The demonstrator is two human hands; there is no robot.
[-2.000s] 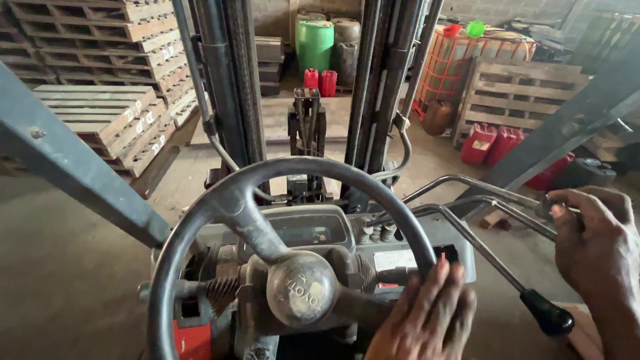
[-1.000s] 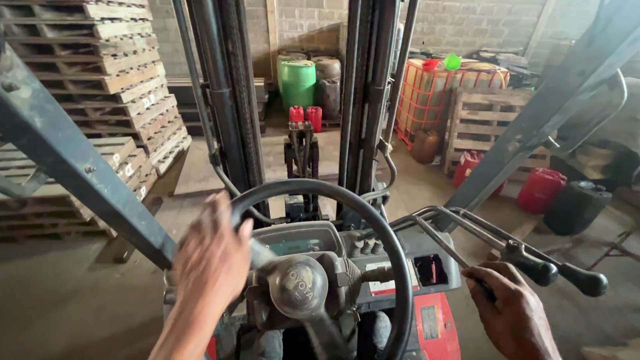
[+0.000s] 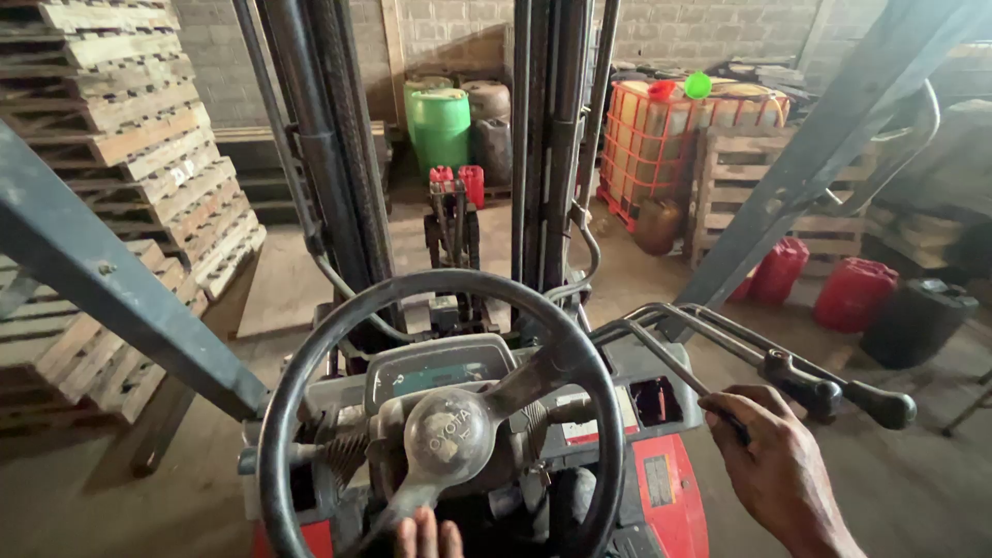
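At the bottom, the fingertips of my left hand (image 3: 428,535) show over the lower spoke of the forklift's black steering wheel (image 3: 440,277); the palm is out of frame, and whether the fingers press the wheel cannot be told. My right hand (image 3: 775,457) is closed around the knob of the nearest hydraulic control lever (image 3: 670,358), to the right of the wheel. Two more levers with black knobs (image 3: 880,404) extend beyond that hand. Behind the wheel is the dashboard display (image 3: 438,372), with the forklift mast (image 3: 333,147) rising in front.
Stacked wooden pallets (image 3: 155,147) rise at the left. Ahead are a green drum (image 3: 440,128) and red jerrycans (image 3: 470,186). An orange-caged tank (image 3: 651,155) and an upright pallet (image 3: 783,194) are at the right, near red canisters (image 3: 855,294) and a black canister (image 3: 918,322).
The steering wheel has turned. My left hand has moved from the wheel's left side down to its bottom. My right hand remains at the nearest lever's knob since one second ago.
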